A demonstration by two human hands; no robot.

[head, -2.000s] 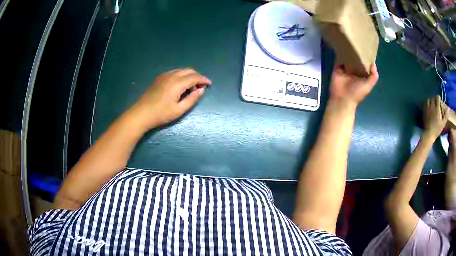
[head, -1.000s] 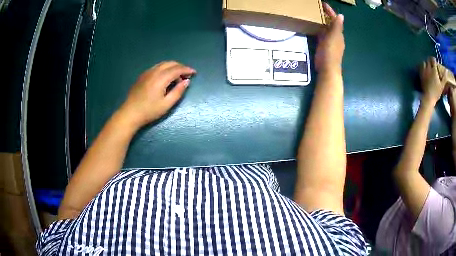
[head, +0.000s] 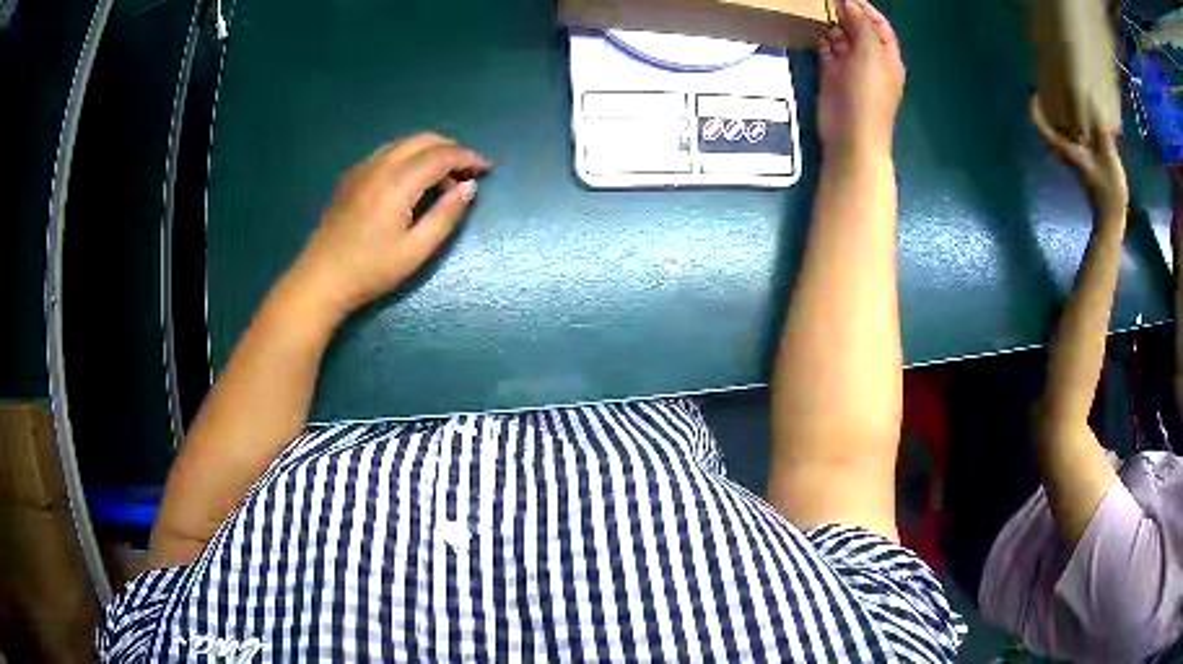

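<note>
The white digital bench scale (head: 688,143) lies on the dark green bench top, its panel with three round buttons facing me. A brown packed carton (head: 707,16) sits over the scale's round plate, cut off by the top edge of the picture. My right hand (head: 859,78) is at the carton's right end with fingertips against it; whether it grips or only touches cannot be told. My left hand (head: 396,214) rests on the bench left of the scale, empty, with the fingers curled and the thumb apart.
At right, another person's hand (head: 1094,162) holds a blurred brown carton (head: 1074,65) upright. A blue item (head: 1159,104) and cables are at the far right. Metal tube rails (head: 59,260) stand at left, with brown cartons (head: 26,486) low behind them. The bench's front edge is near my shirt.
My right hand brought the carton from the right of the scale onto its plate. The view has shifted, so scale and carton sit higher. The other person now holds up a carton.
</note>
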